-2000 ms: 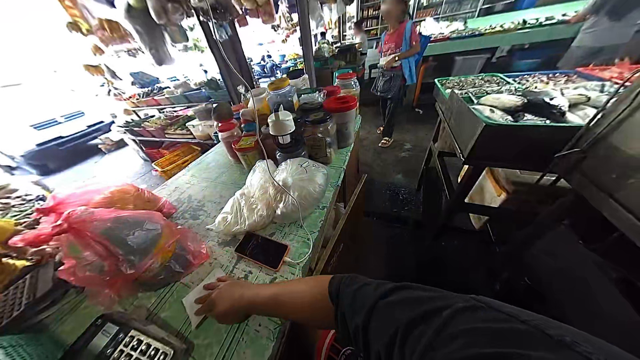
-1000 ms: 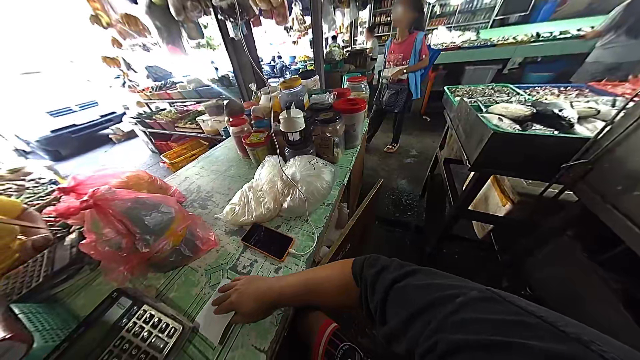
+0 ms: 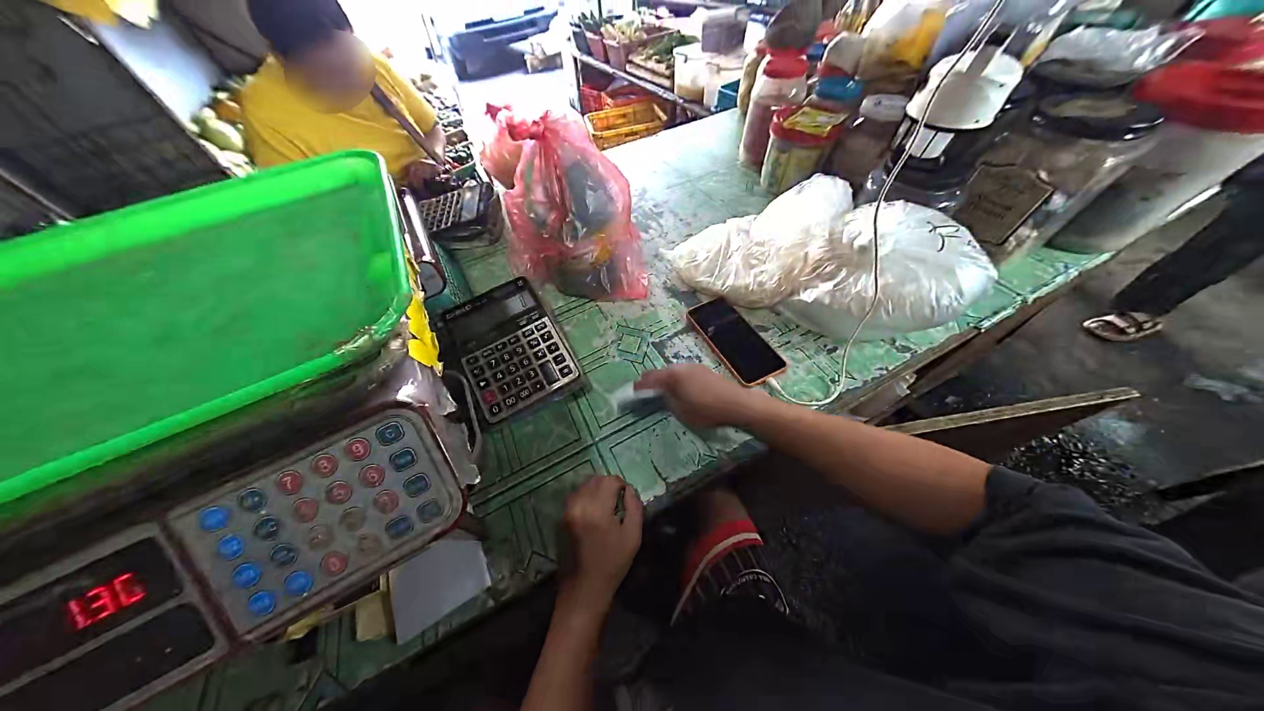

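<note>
My right hand [image 3: 701, 397] reaches over the green patterned counter [image 3: 533, 494], its fingers closed on a small white paper [image 3: 632, 397], blurred. Close above it lies a phone [image 3: 737, 341] with a white cable plugged in. My left hand [image 3: 604, 518] is curled at the counter's near edge around a thin dark object, perhaps a pen [image 3: 620, 504]. A desk calculator [image 3: 512, 350] lies between the hands and a tied pink plastic bag [image 3: 575, 212].
At left stands a digital scale [image 3: 326, 513] with a green plastic basket [image 3: 197, 306]. White plastic bags [image 3: 839, 257] and lidded jars [image 3: 800, 143] occupy the counter's far right. A person in yellow [image 3: 336, 109] is beyond the counter. A board [image 3: 1017, 413] juts out at right.
The view has swung left and down, bringing in the scale and my left hand. My right hand now holds the white paper that it rested on against the counter before.
</note>
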